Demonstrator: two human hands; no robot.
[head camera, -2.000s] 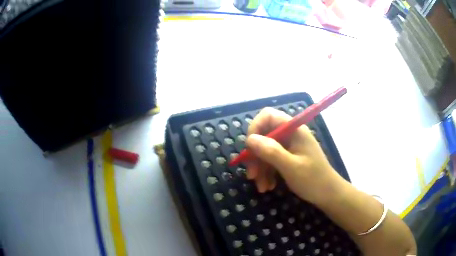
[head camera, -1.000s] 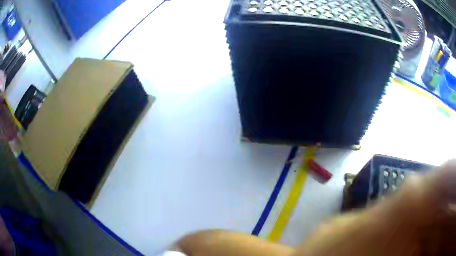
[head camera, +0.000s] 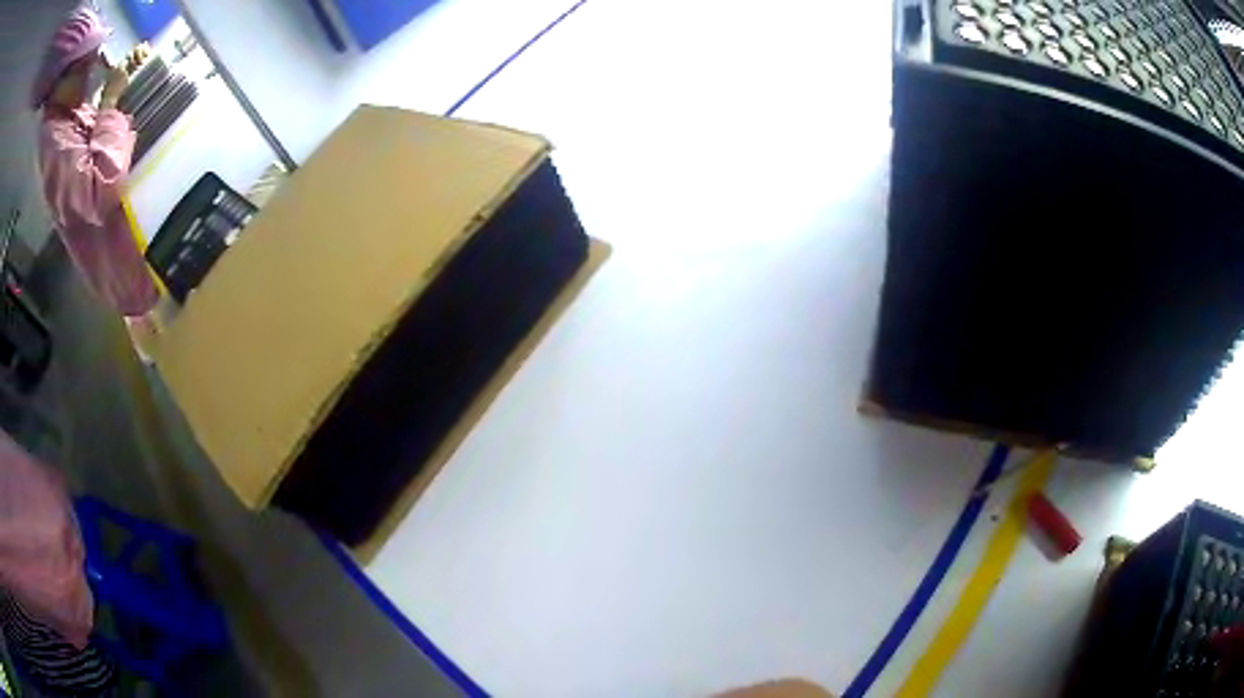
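Note:
A black component tray (head camera: 1180, 607) is cut off at the lower right corner. Round metal parts sit in its pockets. A small dark red patch (head camera: 1232, 657) touches the right edge over it; I cannot tell what it is. A short red cap (head camera: 1053, 526) lies beside the yellow tape line, left of the tray. A sliver of skin (head camera: 771, 690) shows at the bottom edge, perhaps my left hand or forearm; no fingers or grip can be made out. My right hand cannot be seen.
A tall black tray stack (head camera: 1050, 259) stands at the right, with filled pockets on top. A lower black stack between cardboard sheets (head camera: 362, 273) stands at the left near the bench edge. A person in pink (head camera: 89, 177) is at the far left, above a blue stool (head camera: 150, 593).
The view has swung left, so the stacks and the red cap sit further right. The large blurred hand or arm has nearly left the picture. The right hand with the red pen is out of view.

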